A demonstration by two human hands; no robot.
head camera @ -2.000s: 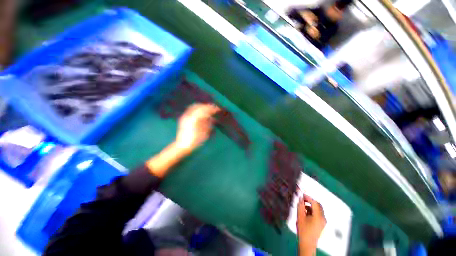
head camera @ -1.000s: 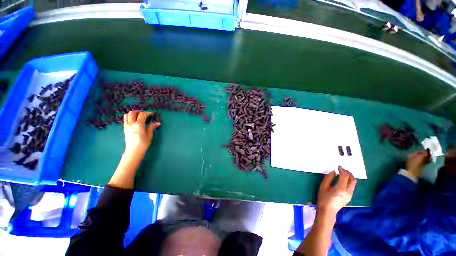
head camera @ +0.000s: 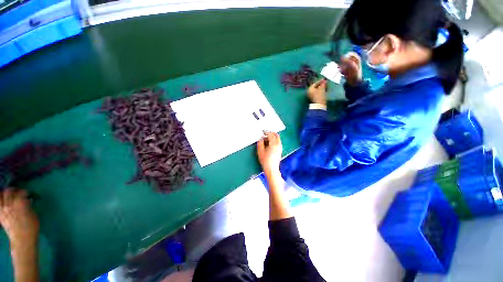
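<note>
A dense heap of small dark moulded parts [head camera: 151, 137] lies on the green bench, against the left edge of a white sheet [head camera: 223, 118]. Two dark parts [head camera: 258, 114] lie side by side on the sheet. My right hand [head camera: 270, 150] is at the sheet's lower right edge, fingertips together; a tiny bit shows at the tips, but I cannot tell if it is held. My left hand [head camera: 17, 212] is at the far left edge, blurred and partly cut off, just below the looser rows of dark parts [head camera: 47, 157]. What its fingers hold cannot be made out.
A person in blue workwear and mask [head camera: 353, 132] sits close at the right, holding a small white piece [head camera: 332, 72] beside a smaller dark pile [head camera: 299, 77]. Blue crates [head camera: 422, 226] stand on the floor at right. A blue tray [head camera: 41, 39] is beyond the belt [head camera: 182, 47].
The view has swung right, bringing the neighbour and floor crates in and taking the left tote out. My left hand now sits at the picture's left edge. My right hand remains by the sheet's edge.
</note>
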